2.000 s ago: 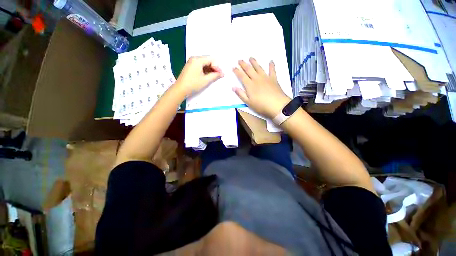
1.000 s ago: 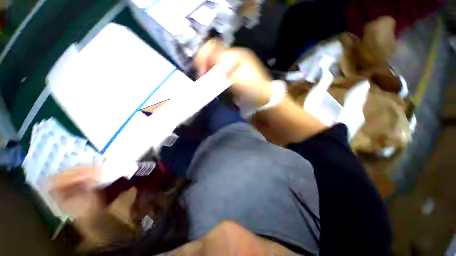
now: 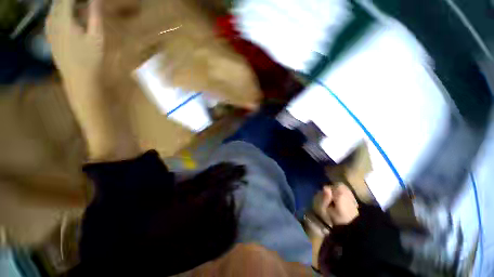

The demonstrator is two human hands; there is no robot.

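Observation:
The view is strongly blurred. My left hand (image 3: pixel 81 30) is at the upper left, over brown kraft paper (image 3: pixel 216 65); I cannot tell whether it grips the paper. A white box piece with a blue line (image 3: pixel 176 103) shows among the brown paper. My right hand (image 3: pixel 338 204) is low at the right, fingers curled, near the front edge of a flat white box (image 3: pixel 390 103) with a blue stripe; I cannot tell whether it holds anything. The label sheets (image 3: pixel 287 27) are a white blur on the green table, left of the box.
The green table (image 3: pixel 466 65) shows behind the flat box. A blurred stack of flat boxes (image 3: pixel 485 205) is at the far right. Something red (image 3: pixel 238 40) shows below the label sheets. Large brown surfaces (image 3: pixel 38 140) fill the left side.
The view has swung left, bringing brown paper into sight. My left hand has moved away from the label sheets to the brown paper. My right hand is now low beside the box.

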